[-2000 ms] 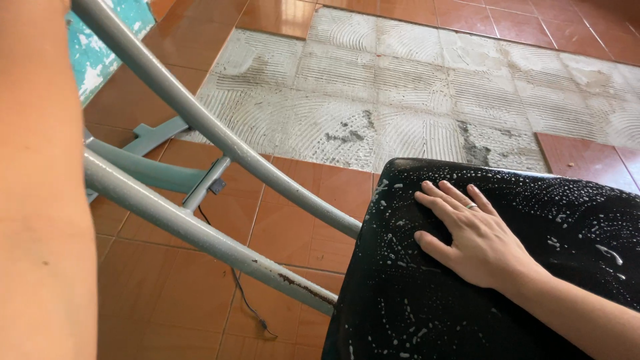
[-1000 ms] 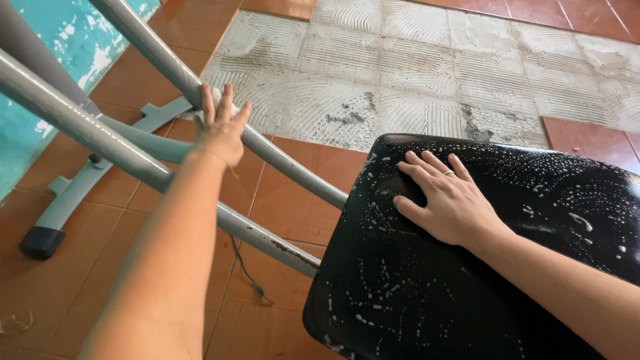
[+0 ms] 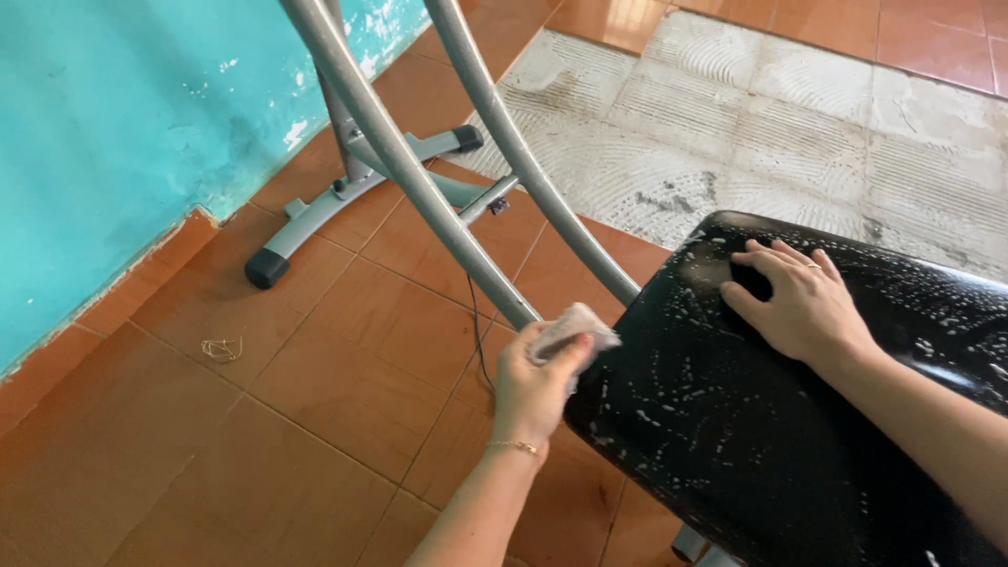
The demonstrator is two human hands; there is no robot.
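Note:
My left hand [image 3: 539, 378] grips a crumpled whitish cloth [image 3: 579, 339] at the lower end of a grey metal tube [image 3: 417, 177], beside the near left corner of a black padded seat [image 3: 709, 409]. Whitish foam streaks and droplets cover the seat. Resting on its top, my right hand [image 3: 795, 299] has its fingers spread and holds nothing; a ring is on one finger. Two curved tubes, joined by a short crossbar [image 3: 490, 200], run up and left from the seat.
A grey floor foot with black end caps [image 3: 268, 268] stands near the turquoise wall [image 3: 142, 142]. A thin black cable [image 3: 476, 339] lies on the orange tiles [image 3: 346, 339]. Ridged bare mortar [image 3: 709, 126] spreads behind the seat. A small tangle of strands [image 3: 222, 349] lies at left.
My left hand has come down from the farther tube to the lower end of the nearer tube by the seat. My right hand stays on the seat. The view has shifted left.

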